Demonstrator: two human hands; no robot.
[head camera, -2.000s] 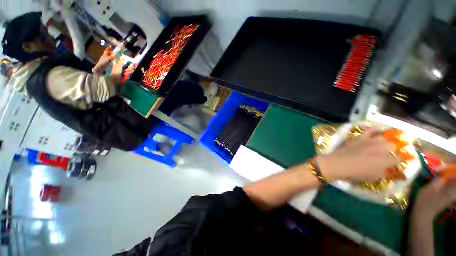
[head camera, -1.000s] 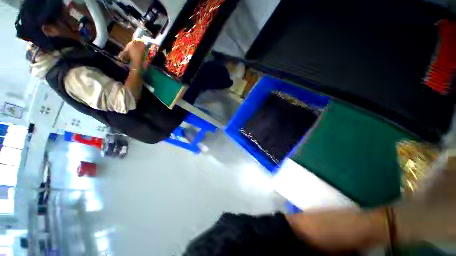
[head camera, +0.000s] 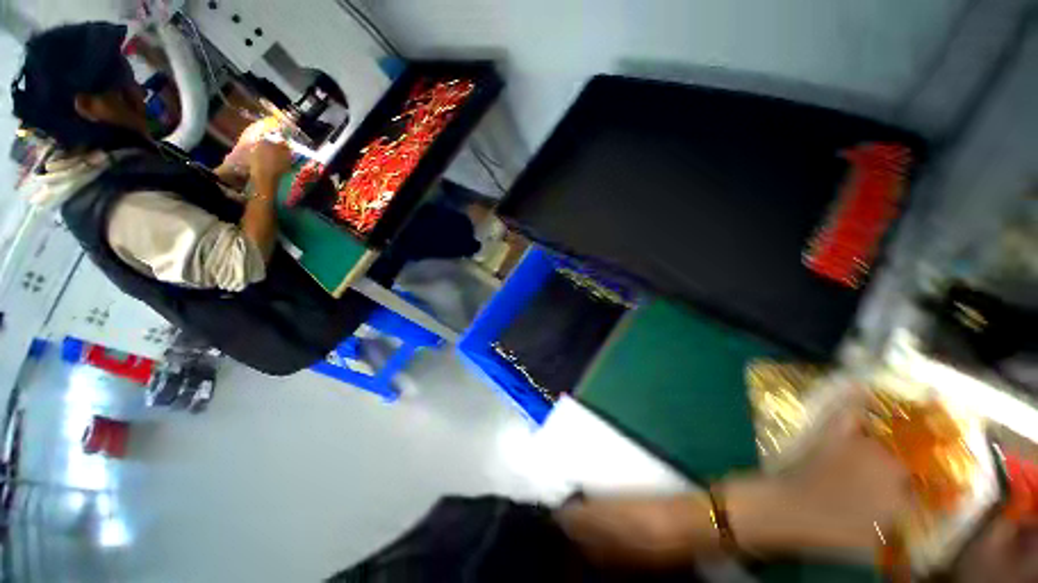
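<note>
The gold metal ferrules (head camera: 785, 399) lie in the open clear bag at the lower right, blurred. My left hand (head camera: 837, 473), with a bracelet on its wrist, reaches over the bag. Its orange-tipped fingers are among the gold pieces, and blur hides whether it grips any. My right hand (head camera: 1007, 556) is cut off at the lower right edge; its fingers are blurred. Red pieces (head camera: 1021, 484) show just above it at the right edge.
A large black tray (head camera: 672, 171) holds a row of red sticks (head camera: 859, 214). A blue crate (head camera: 501, 325) with black sticks sits beside the green mat (head camera: 672, 382) and a white sheet (head camera: 598, 450). Another person (head camera: 171, 228) works by a black tray of red sticks. Machine parts (head camera: 968, 313) are blurred at right.
The view swung toward the other person and partly back. Against the first frame, the bench appears lower. My left hand is still at the bag; my right hand is more cut off.
</note>
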